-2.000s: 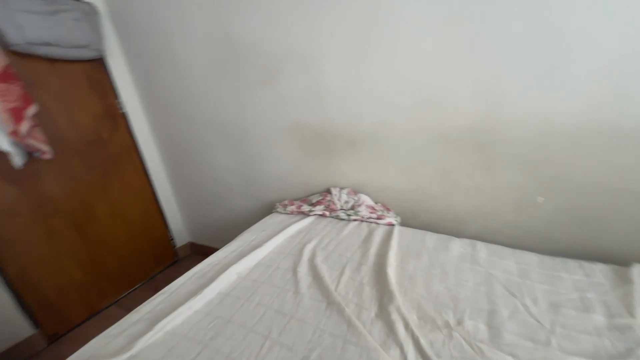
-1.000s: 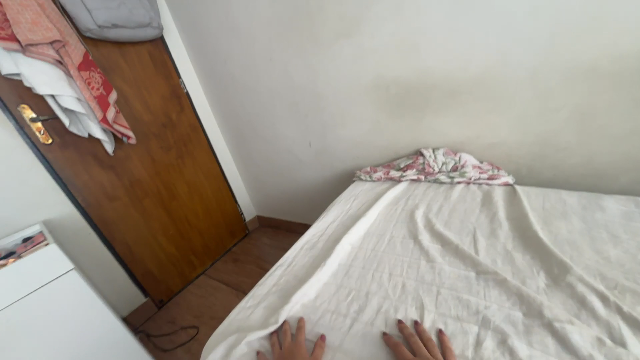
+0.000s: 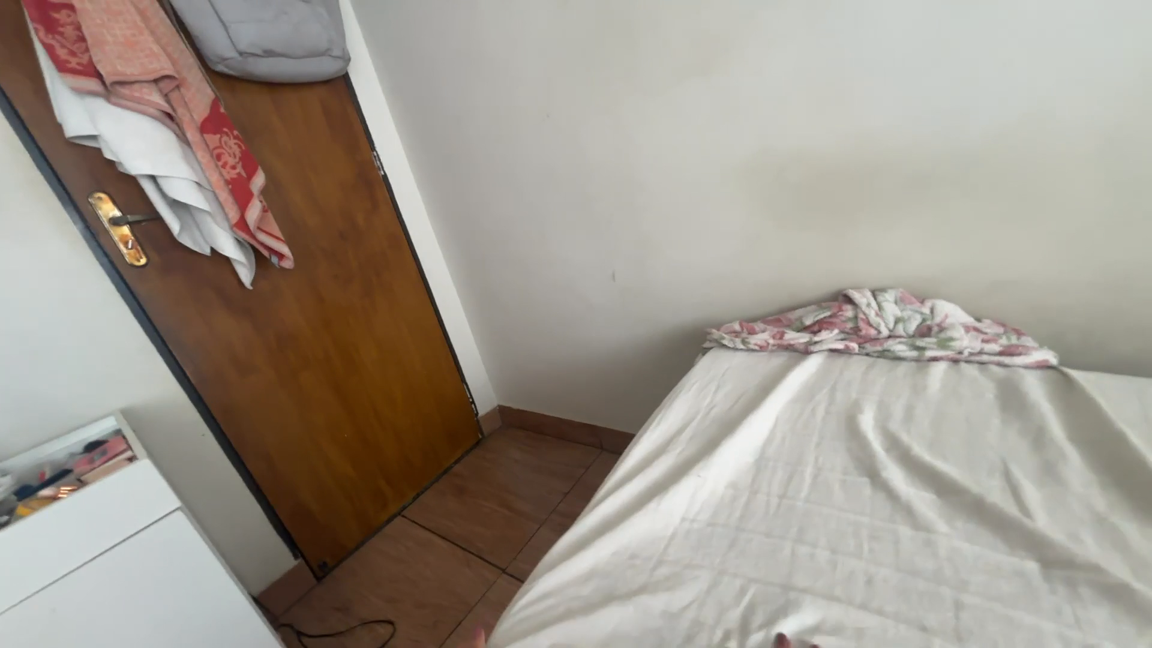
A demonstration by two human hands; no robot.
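Observation:
An off-white sheet with long creases covers the bed. At the bed's far edge, against the wall, lies a bunched floral cloth in pink, white and green. Only fingertips of my right hand show at the bottom edge, over the sheet. A sliver of my left hand appears at the bottom edge beside the near left side of the bed. The rest of both hands is out of frame, so what they hold or touch is hidden.
A wooden door stands left, with red and white towels and a grey bag hanging there. A white dresser with small items in its top is at lower left. A dark cable lies on the tiled floor.
Both hands, seen spread on the sheet one second ago, are now almost wholly below the frame. The view has swung left since two seconds ago.

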